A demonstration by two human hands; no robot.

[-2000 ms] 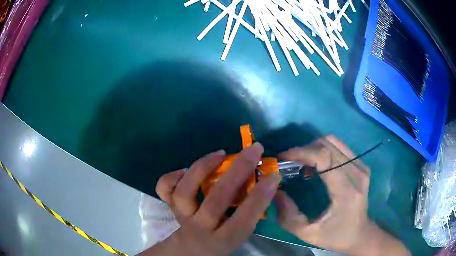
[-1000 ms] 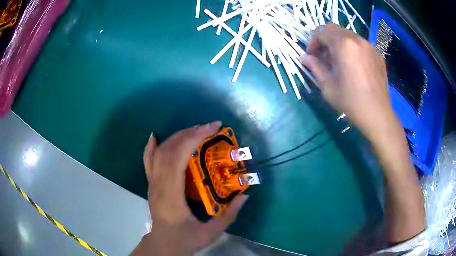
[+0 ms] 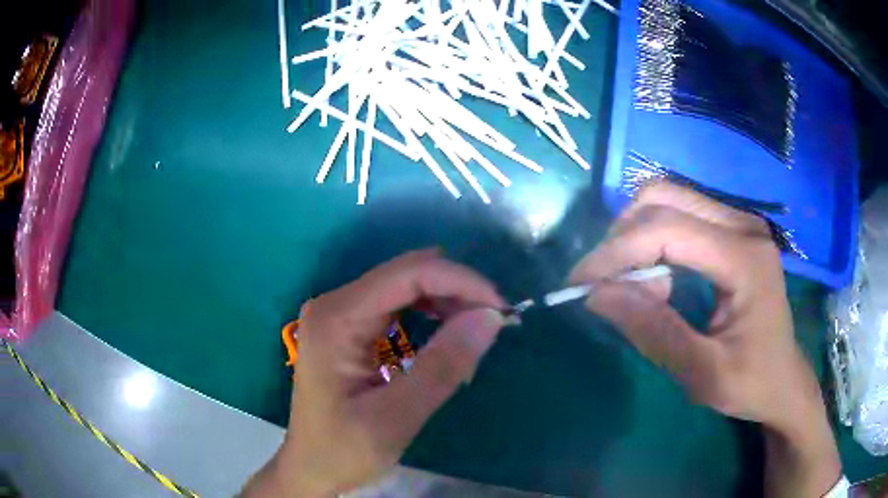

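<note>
My right hand [image 3: 701,292] pinches a white tube [image 3: 631,278] between thumb and fingers, its free end pointing left. My left hand [image 3: 389,340] pinches the small silvery ends of the black leads [image 3: 522,306] between thumb and index finger, just short of the tube's end. The tube and lead ends look close but apart. The orange connector housing [image 3: 291,342] is mostly hidden behind and under my left hand; an edge and a bit of its inside show. Whether my left hand's other fingers touch it cannot be told.
A loose pile of white tubes [image 3: 419,88] lies at the top middle of the green mat [image 3: 195,214]. A blue tray [image 3: 721,151] with black leads is at the upper right, a clear plastic bag [image 3: 867,360] at the right edge. Pink film [image 3: 73,165] and orange connectors [image 3: 12,156] are at the left.
My right hand has come down from the tube pile with a tube. My left hand has shifted its grip from the housing to the lead ends. The view has shifted right.
</note>
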